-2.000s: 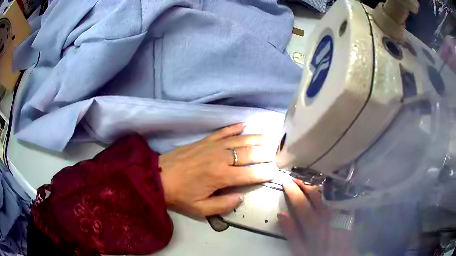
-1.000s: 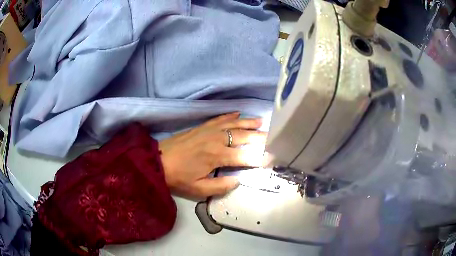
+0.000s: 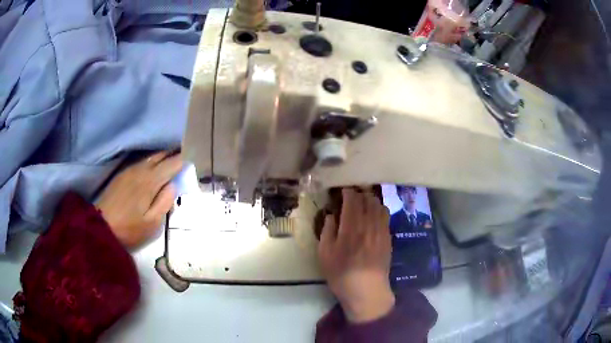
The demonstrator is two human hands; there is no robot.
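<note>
The light blue garment (image 3: 127, 100) lies in folds left of the cream-white sewing machine (image 3: 301, 100). My left hand (image 3: 137, 197) is at its near edge, left of the needle area, fingers bent with a bit of the cloth at the fingertips. The presser foot and needle area (image 3: 231, 194) is under the bright lamp, and no cloth shows on the lit bed (image 3: 234, 251) in front of it. My right hand (image 3: 355, 244) is palm down on the bed, left of the phone. Its fingertips reach under the machine arm onto a small dark thing, partly hidden and too unclear to name.
A black smartphone (image 3: 412, 234) with a lit video screen stands under the machine arm. A clear packet with a white label (image 3: 536, 261) lies right of it. A pink-labelled bottle (image 3: 442, 20) is behind the machine. A dark lever-like piece (image 3: 172, 275) sticks out at the bed's left corner.
The view has turned right, so the machine arm and phone show. My right hand, blurred near the needle and then hidden, is now beside the phone. My left hand's fingers are more bent.
</note>
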